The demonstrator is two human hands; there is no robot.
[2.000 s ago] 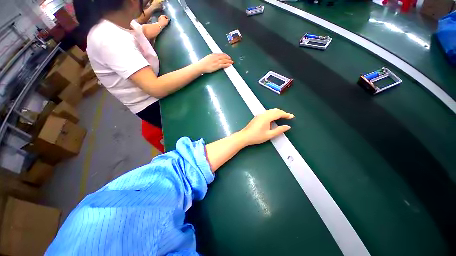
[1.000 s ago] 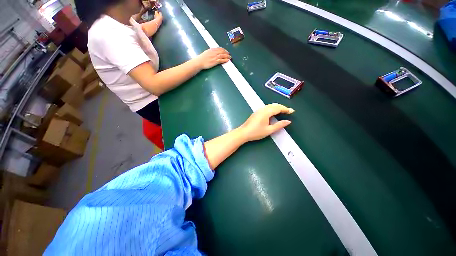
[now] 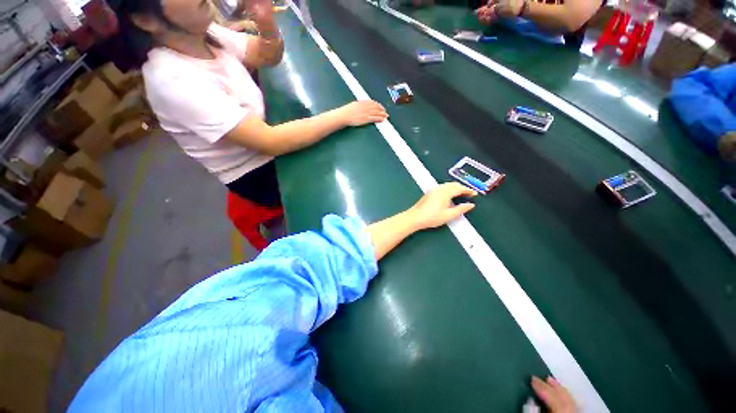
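My left hand (image 3: 442,205), under a blue sleeve, rests on the white guide rail (image 3: 504,289), with thumb and fingers apart and nothing in it. A unit sub-assembly (image 3: 476,175), an open pale frame with blue and dark red insides, lies on the green belt just beyond its fingertips. My right hand (image 3: 555,395) is at the bottom edge, mostly cut off. A small whitish thing (image 3: 531,405) shows beside its fingers; whether it is held cannot be told. More units lie on the belt, one at the right (image 3: 626,190), another higher up (image 3: 529,119).
A person in a pale shirt (image 3: 202,97) sits at the upper left, one hand on the rail. Other people's arms (image 3: 557,14) and a blue sleeve (image 3: 706,105) are across the line. Red stools (image 3: 625,34) stand beyond. Cardboard boxes (image 3: 64,206) are on the floor at left.
The view has shifted, showing more of the far side. The near unit now sits closer to my left fingertips. My right hand has come into view. The neighbour's far hand is raised.
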